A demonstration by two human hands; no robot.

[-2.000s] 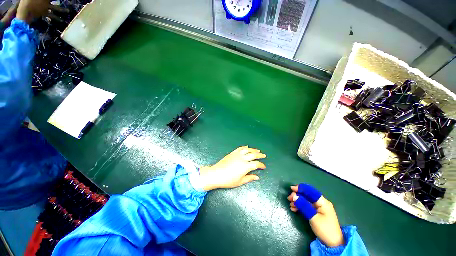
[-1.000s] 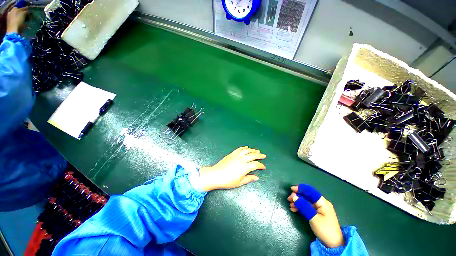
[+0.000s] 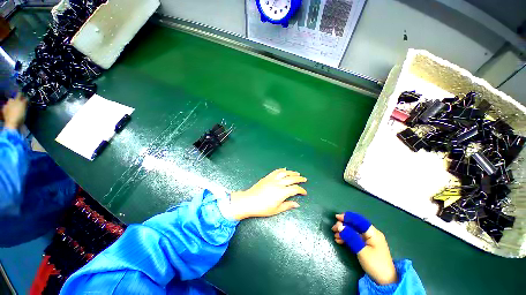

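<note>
My left hand (image 3: 268, 195) lies flat on the green bench with its fingers apart and holds nothing. My right hand (image 3: 363, 242) rests on the bench to its right, fingers curled together, with blue wraps on two fingers; no object shows in it. A small cluster of black binder clips (image 3: 213, 140) with silver wire handles lies on the bench, beyond and to the left of my left hand, not touched by it.
A foam box (image 3: 392, 167) of loose clips stands at right. At left are a white sheet (image 3: 92, 127) with two black clips, a clip heap (image 3: 57, 69), a tipped foam box (image 3: 115, 31), a red tray (image 3: 43, 276) and another person's arm (image 3: 14, 155).
The other person's hand at the far left has moved from the top corner down toward the near side of the clip heap. My hands and the clip cluster have not moved.
</note>
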